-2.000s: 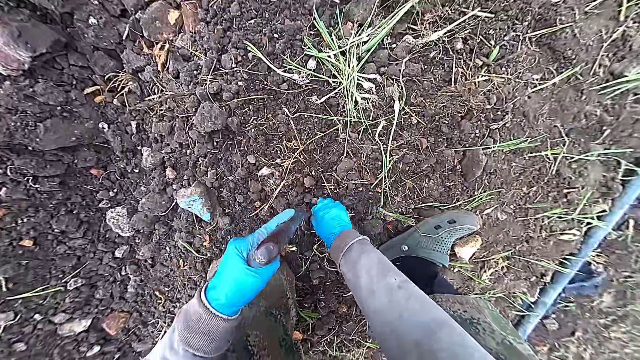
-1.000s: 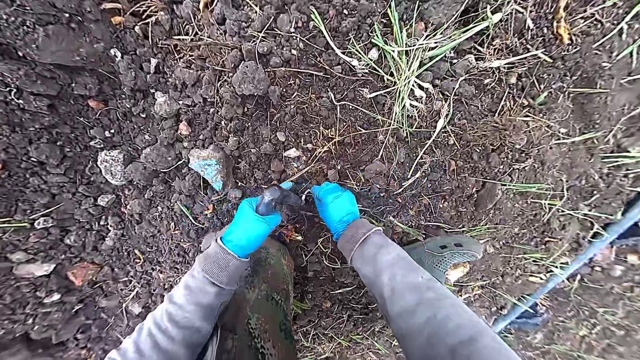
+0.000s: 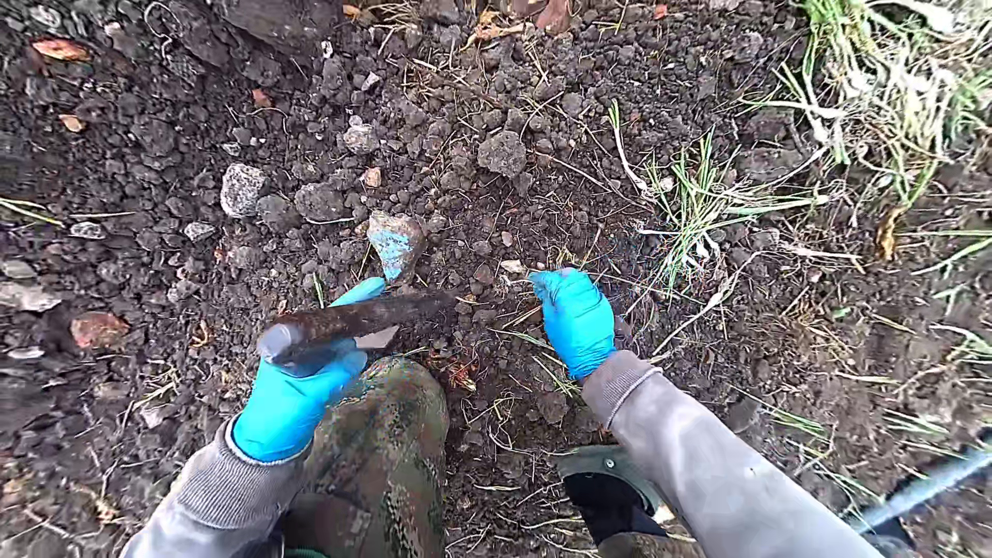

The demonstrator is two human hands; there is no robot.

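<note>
My left hand (image 3: 298,387), in a blue glove, grips a soil-covered hand tool (image 3: 360,316), possibly a trowel or knife; its dark length points right over the soil and its exact kind is unclear. My right hand (image 3: 575,319), also gloved in blue, is closed low over the soil, with thin pale roots or stems at its fingertips. Right of that hand lies a clump of green grass-like shoots (image 3: 694,213) with pale roots. A stone with a blue patch (image 3: 395,244) rests just above my left hand.
A larger pile of pale-rooted green plants (image 3: 891,93) lies at the upper right. Loose soil with stones, including a grey stone (image 3: 242,190) and a reddish one (image 3: 99,329), spreads leftward. My camouflage-clad knee (image 3: 387,434), a green clog (image 3: 608,465) and a grey pole (image 3: 930,484) are below.
The view has shifted, bringing the plant pile into sight. My left hand with the tool has moved away from my right hand; a second ago they were close together.
</note>
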